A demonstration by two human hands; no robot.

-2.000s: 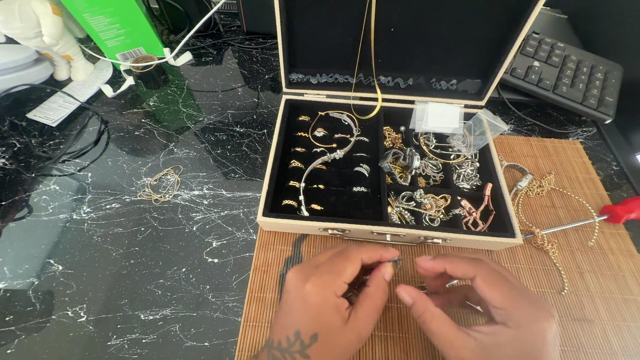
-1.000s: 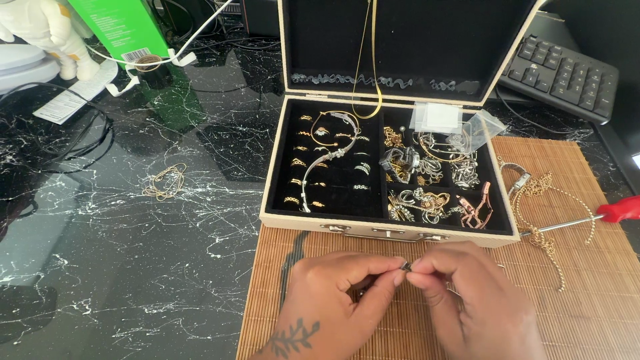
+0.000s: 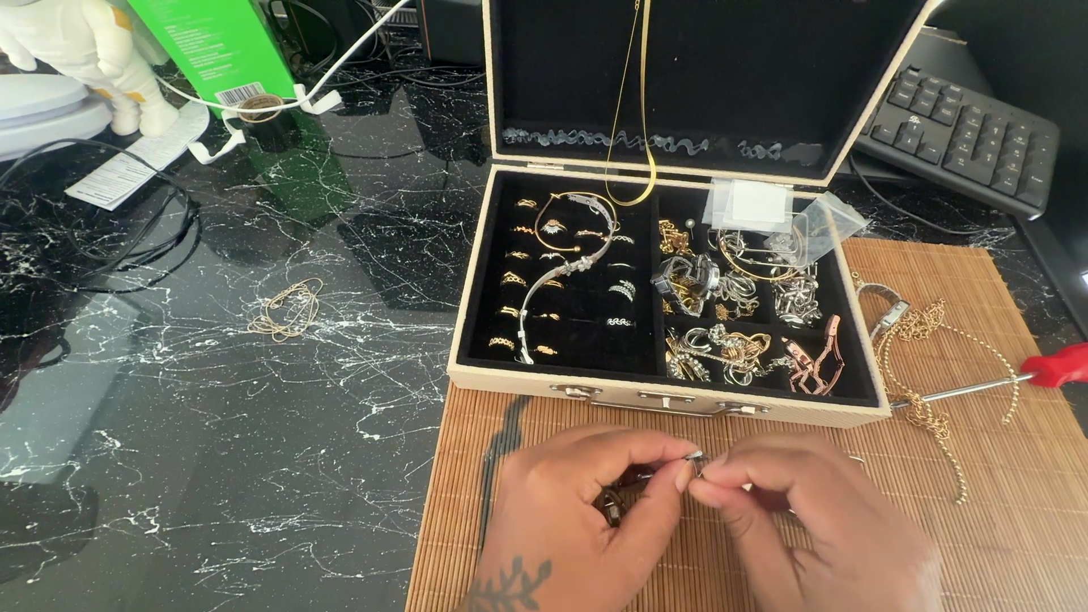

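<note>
My left hand pinches a small silver-coloured metal piece between thumb and forefinger, and a dark metal link or watch part shows under its curled fingers. From the other side, the fingertips of my right hand meet at the same small piece; whether they grip it is hard to tell. Both hands are over a bamboo mat. Just beyond them stands an open jewelry box, with rings in its left part and tangled chains, a watch and a rose-gold bracelet in its right compartments.
Right of the box lie a gold-coloured beaded chain, a clasp strap and a red-handled screwdriver. A thin cord bundle rests on the black marbled tabletop. A keyboard sits behind right, cables at left.
My hands were apart two seconds ago and came together at the fingertips, where they remain around the small piece. The box and the jewelry in it have not moved.
</note>
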